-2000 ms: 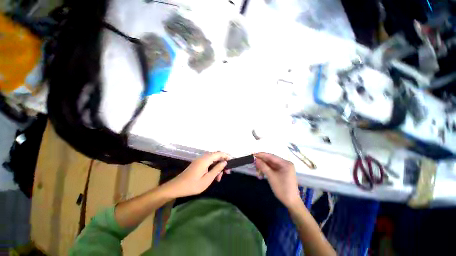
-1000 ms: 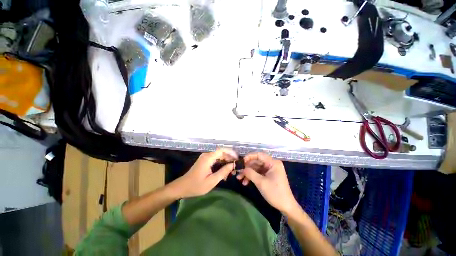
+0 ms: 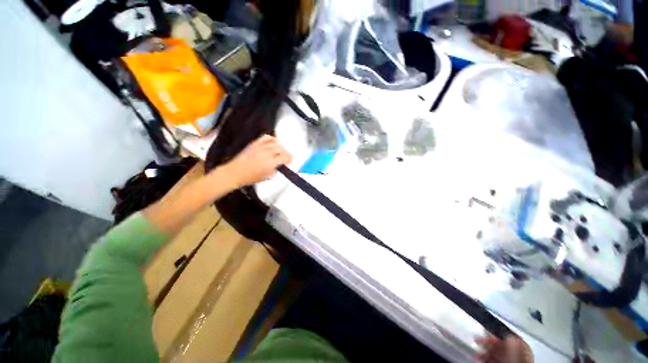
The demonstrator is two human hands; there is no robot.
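A black webbing strap (image 3: 376, 242) is stretched diagonally over the white table (image 3: 355, 191). My left hand (image 3: 261, 159) is closed on its upper left end, beside the thick black strap bundle (image 3: 252, 106) at the table's left edge. My right hand (image 3: 506, 349) is at the bottom right, blurred and partly cut off by the picture's edge, holding the strap's other end. I cannot make out any slider or buckle on the strap.
Hardware bags (image 3: 365, 132) and a blue card (image 3: 317, 162) lie beyond the strap. The blurred sewing machine (image 3: 582, 237) is at the right. Clear plastic (image 3: 376, 49) is at the back, an orange bag (image 3: 174, 81) at the upper left, cardboard boxes (image 3: 213, 291) below.
My hands have moved from close together at the table's front edge to far apart, left hand up and left, right hand down and right. The strap is now stretched out. The view has turned left.
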